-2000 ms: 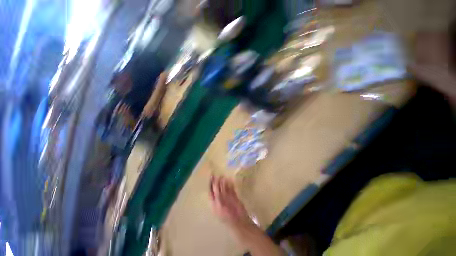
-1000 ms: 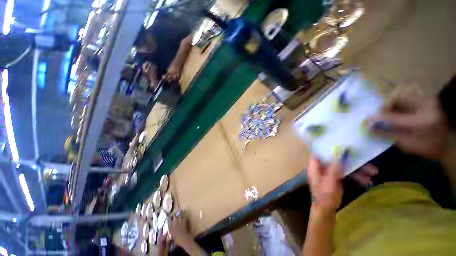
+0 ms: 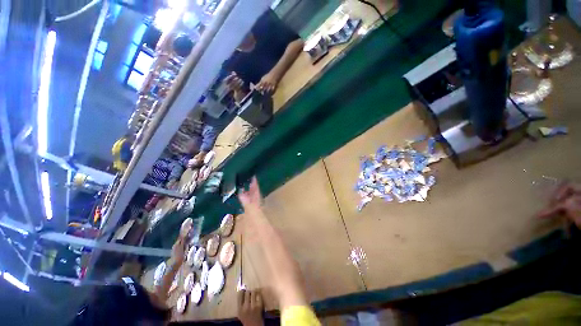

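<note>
My left hand (image 3: 252, 196) is stretched out over the green conveyor belt (image 3: 290, 167), beside a small dark, shiny piece (image 3: 229, 188). Its fingers are small and blurred, so I cannot tell whether they touch or hold anything. My right hand (image 3: 564, 202) is partly cut off at the right edge, low over the tan bench, fingers apart with nothing visible in them. A loose pile of small blue, white and silvery pieces (image 3: 398, 173) lies on the bench between my hands. The blue electric screwdriver (image 3: 481, 70) hangs upright beyond it.
A grey metal box (image 3: 453, 127) stands beside the screwdriver, with shiny ornate rings (image 3: 532, 86) beyond. Several round white-based units (image 3: 215, 279) lie at lower left, near another person's hands. A small shiny cluster (image 3: 357, 256) lies near the bench edge. Another worker sits across the belt.
The white square tray that both hands held is out of view. My left hand has moved left and forward over the belt; my right hand is now at the right edge. The view has shifted.
</note>
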